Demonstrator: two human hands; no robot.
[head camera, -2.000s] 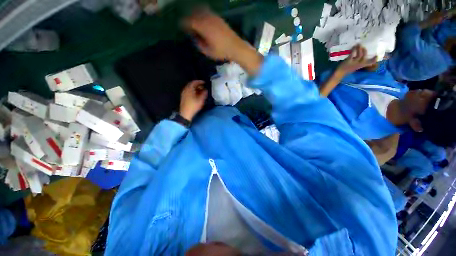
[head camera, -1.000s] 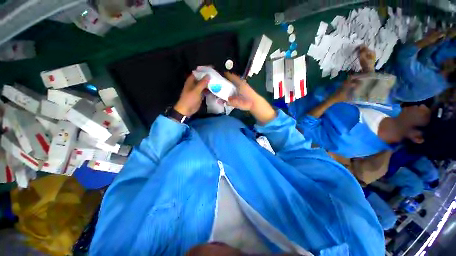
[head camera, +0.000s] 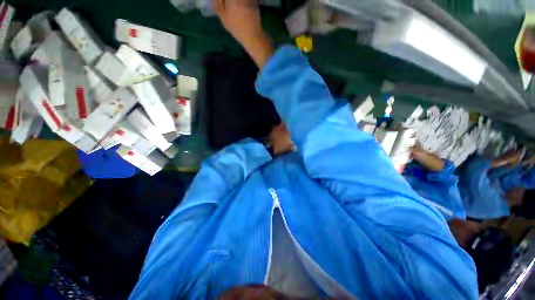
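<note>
My right arm reaches up and across to the far side of the bench. My right hand (head camera: 237, 14) is at the top edge of the frame, partly cut off, and its fingers cannot be made out. Pale wrapped pieces (head camera: 196, 6) lie beside it at the top edge. My left hand (head camera: 283, 139) is low in front of my chest, mostly hidden by my right sleeve; what it holds cannot be seen. The black tray (head camera: 234, 96) lies flat in front of me, partly covered by my right arm.
White cartons with red marks (head camera: 105, 88) are heaped at left, above a blue object (head camera: 108, 163) and a yellow bag (head camera: 35, 187). A yellow piece (head camera: 304, 43) lies beyond the tray. A metal rail (head camera: 463, 35) curves at upper right. A neighbour's hand (head camera: 427, 158) is near white papers (head camera: 449, 132).
The white item with a blue disc, between both hands a second ago, is out of sight. My right hand has moved up and away to the far side. The view has turned; the cartons appear higher.
</note>
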